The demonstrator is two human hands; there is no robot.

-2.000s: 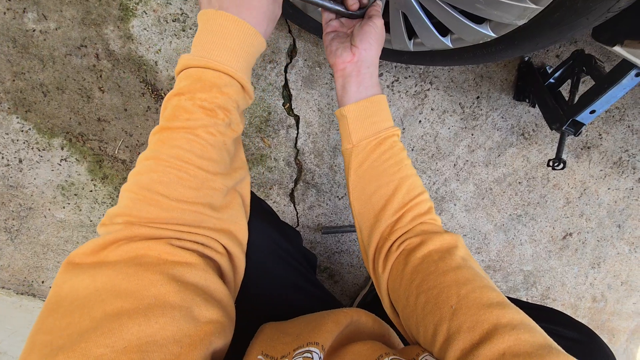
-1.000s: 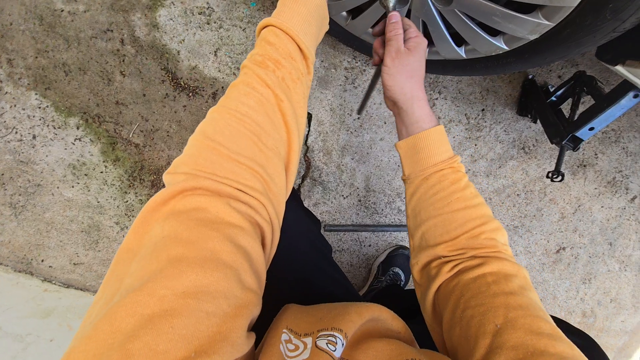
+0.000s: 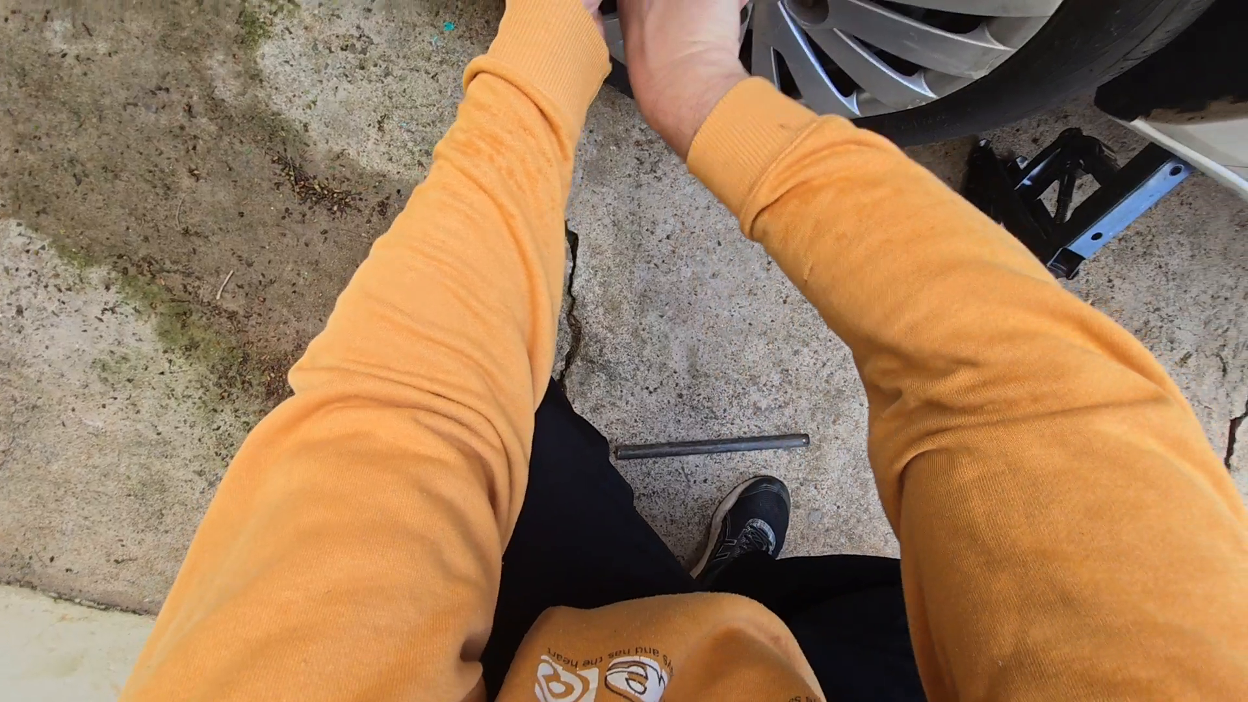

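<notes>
At the top edge, my right hand [image 3: 682, 49] lies over the left part of a silver multi-spoke car wheel [image 3: 877, 49]. Its fingers run out of the frame, so what it holds is hidden. Only a sliver of my left hand [image 3: 595, 8] shows past the orange cuff, close beside the right one; its fingers are out of view. The black tyre [image 3: 1063, 83] curves round the wheel's lower right. On the concrete between my arms lies a dark metal bar [image 3: 712, 447], just above my black shoe.
A scissor jack [image 3: 1082, 200] stands right of the tyre, near the white car body's edge [image 3: 1194, 146], partly behind my right sleeve. Cracked concrete [image 3: 721, 331] spreads below the wheel, with moss and dirt at the left. A pale ledge [image 3: 58, 643] crosses the lower left corner.
A second ago my right hand held a metal rod-like tool at the wheel; that tool no longer shows. My right hand has moved left across the wheel, nearer my left hand.
</notes>
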